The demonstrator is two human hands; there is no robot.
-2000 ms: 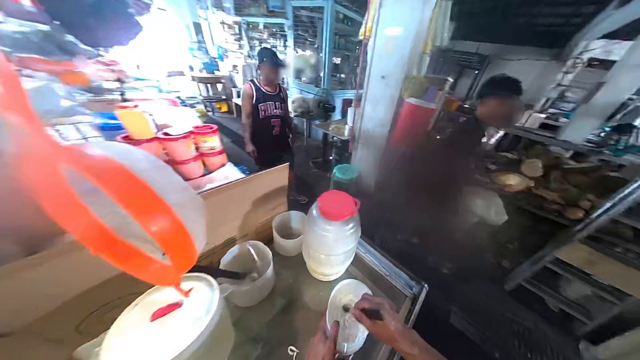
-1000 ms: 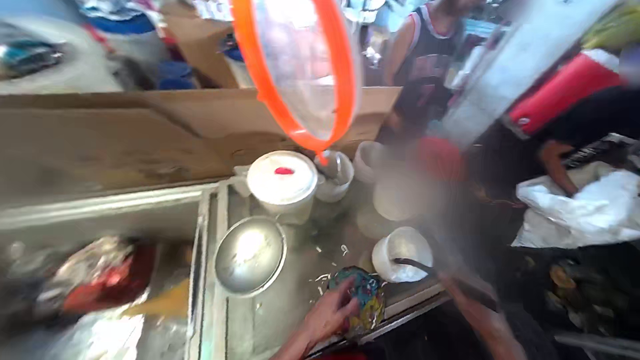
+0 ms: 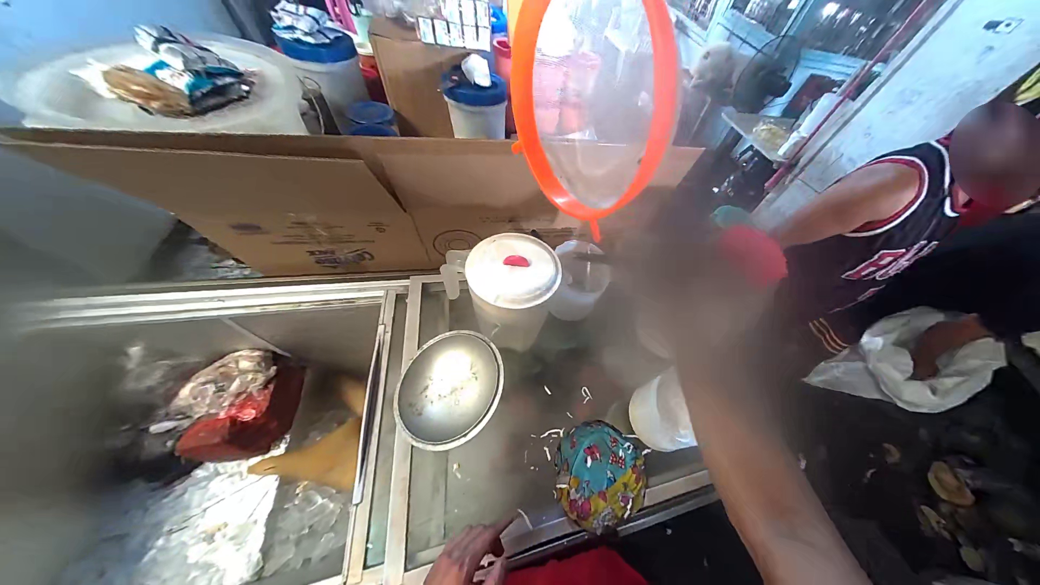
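Observation:
My left hand is at the front edge of the glass counter, fingers bent; whether it holds anything is unclear. My right arm reaches forward over the counter, its hand blurred near a red lid and a white plastic cup with a dark handle in it. A white plastic container lies tilted beside the right forearm. Left of it is a patterned blue and yellow cloth bundle. A metal bowl and a lidded white pitcher stand farther left. White shreds are scattered on the glass.
An orange-rimmed strainer hangs above a cardboard barrier. At left, an open chest holds ice and bags. A person in a dark jersey stands at right, near a hand in a white sack.
My right hand has moved forward over the counter, away from the white container. My left hand has come off the patterned cloth toward the front edge. The white container has tipped.

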